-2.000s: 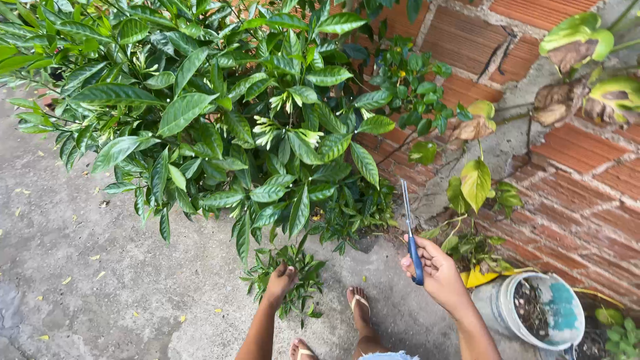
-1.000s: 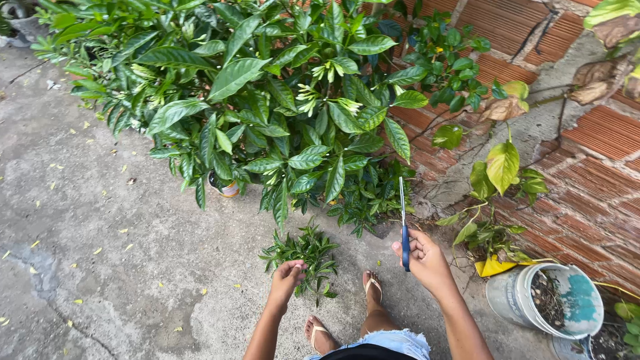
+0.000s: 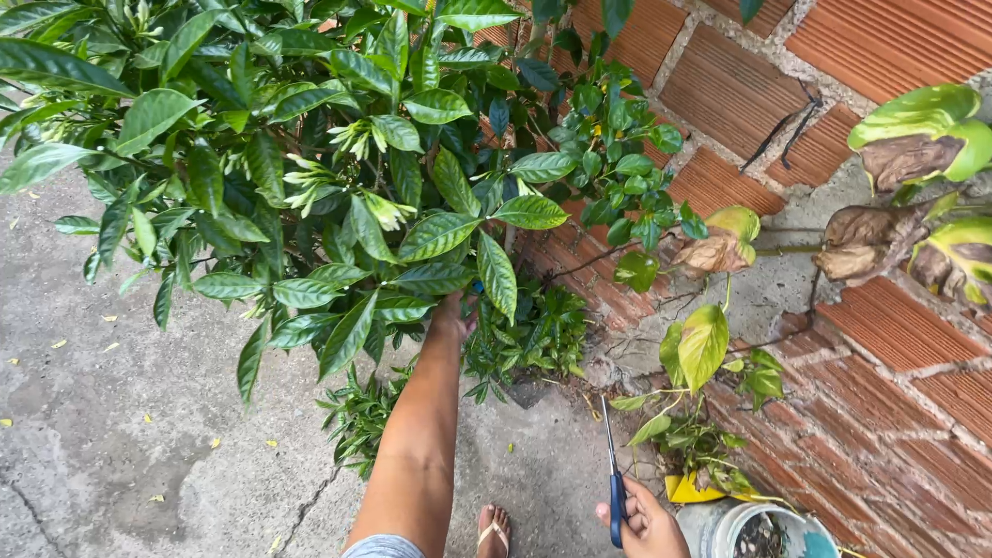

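Observation:
My left hand point(image 3: 457, 314) reaches in under the glossy leaves of the large shrub point(image 3: 434, 232), its fingers mostly hidden, so what it touches does not show. Low leafy growth point(image 3: 535, 333) stands just right of it. My right hand point(image 3: 647, 523) holds scissors point(image 3: 614, 484) with blue handles, the blades upright, thin and apparently together, over the concrete near the wall. A small heap of green leafy sprigs point(image 3: 360, 415) lies on the ground left of my left forearm.
A brick wall point(image 3: 876, 395) runs along the right. A variegated vine point(image 3: 704, 349) with browned leaves hangs on it. Lower right stands a white bucket point(image 3: 717, 527) with soil, beside a yellow object point(image 3: 686, 490). My sandalled foot point(image 3: 494, 531) is on cracked concrete.
My left hand has left the leafy sprigs on the ground and moved up into the shrub. My right hand keeps hold of the scissors. The view has shifted closer to the shrub.

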